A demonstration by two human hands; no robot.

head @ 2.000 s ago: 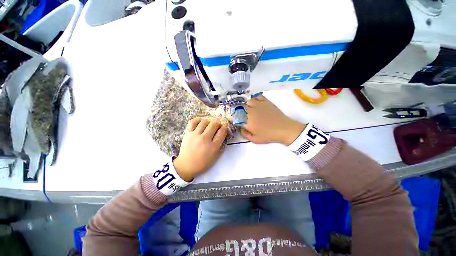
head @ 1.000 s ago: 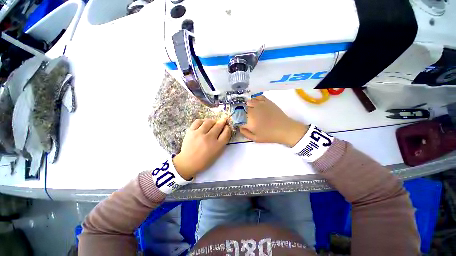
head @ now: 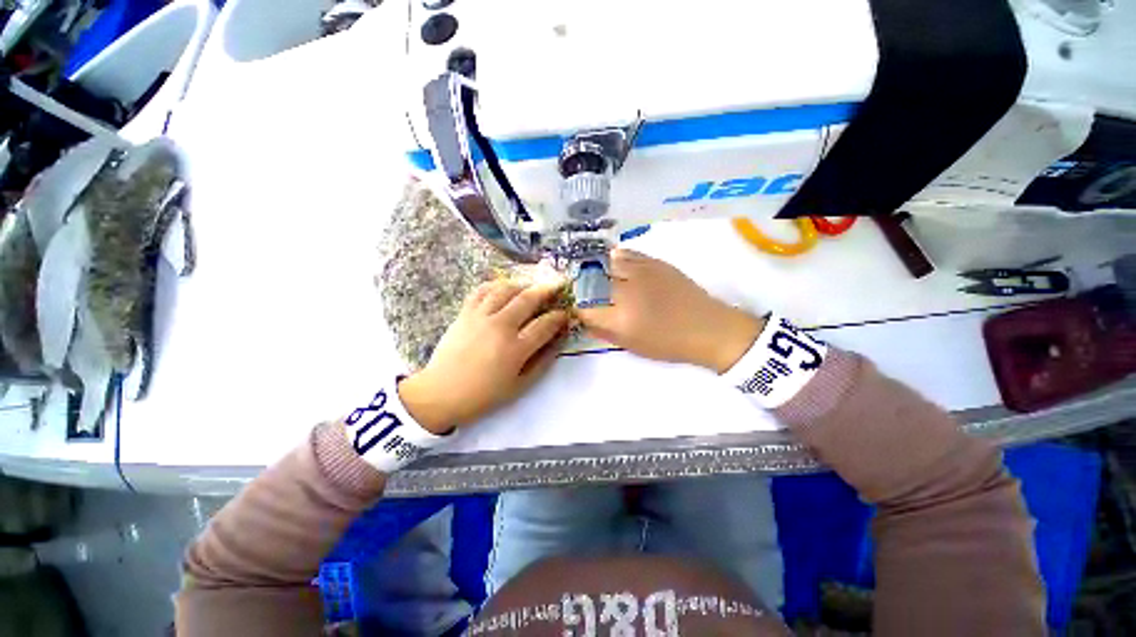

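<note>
The mottled grey-brown fuzzy fabric piece (head: pixel 430 268) lies on the table left of the needle area, its right edge at the presser foot (head: pixel 592 280) of the white sewing machine (head: pixel 648 75). My left hand (head: pixel 488 348) lies on the fabric's right part, fingers bent and holding its edge close to the foot. My right hand (head: pixel 660 311) is just right of the foot, fingertips at the fabric's edge; they are partly hidden by the foot and machine head. The needle tip cannot be made out.
Orange-yellow scissors handles (head: pixel 775 237), a dark stick tool (head: pixel 906 245), black thread snips (head: pixel 1015 281) and a dark red case (head: pixel 1054 353) lie right of my right hand. A pile of cut pieces (head: pixel 125 261) lies at the table's left. The ruler-marked edge (head: pixel 598 470) runs in front.
My left hand has shifted slightly left and its wrist has moved left. The fabric's near part is more covered by my left hand. My right hand stays beside the foot.
</note>
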